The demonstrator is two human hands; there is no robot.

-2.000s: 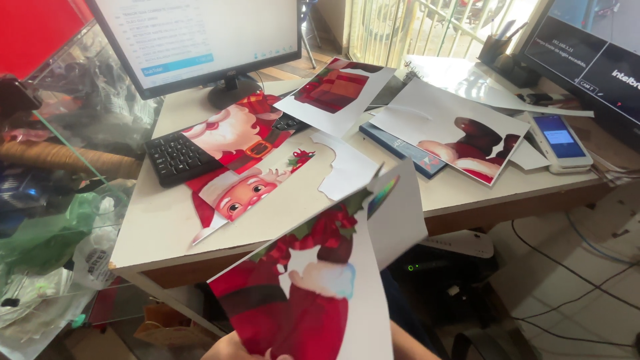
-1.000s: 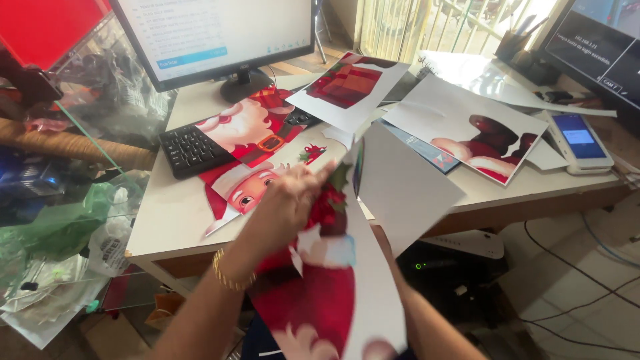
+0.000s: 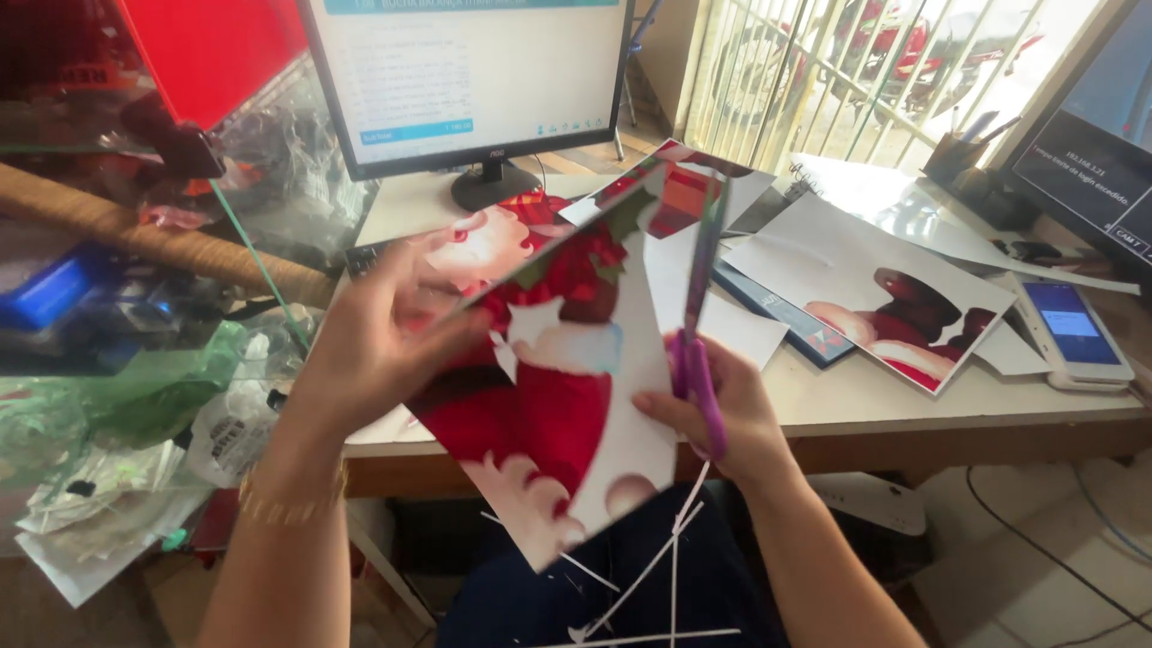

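Note:
My left hand (image 3: pixel 378 333), with a gold bracelet at the wrist, grips the left edge of a printed paper sheet (image 3: pixel 562 387) bearing part of a Santa Claus picture. Purple-handled scissors (image 3: pixel 697 360) are in my right hand (image 3: pixel 729 414), blades pointing up beside the sheet's right edge; whether the blades are apart is too blurred to tell. Behind the held sheet, a printed Santa piece (image 3: pixel 481 247) lies on the desk over a dark keyboard (image 3: pixel 363 259). Another print with a red pattern (image 3: pixel 688 193) lies farther back.
A monitor (image 3: pixel 477 81) stands behind the prints. To the right are a printed sheet with dark boots (image 3: pixel 900 315), a blue flat box (image 3: pixel 783 315) and a white handheld device (image 3: pixel 1071 328). Thin paper strips (image 3: pixel 675 531) lie over my lap. Plastic bags (image 3: pixel 225 423) are at left.
My left hand has moved from over the sheet's printed face to its left edge. The purple scissors now show upright in my right hand, beside the sheet.

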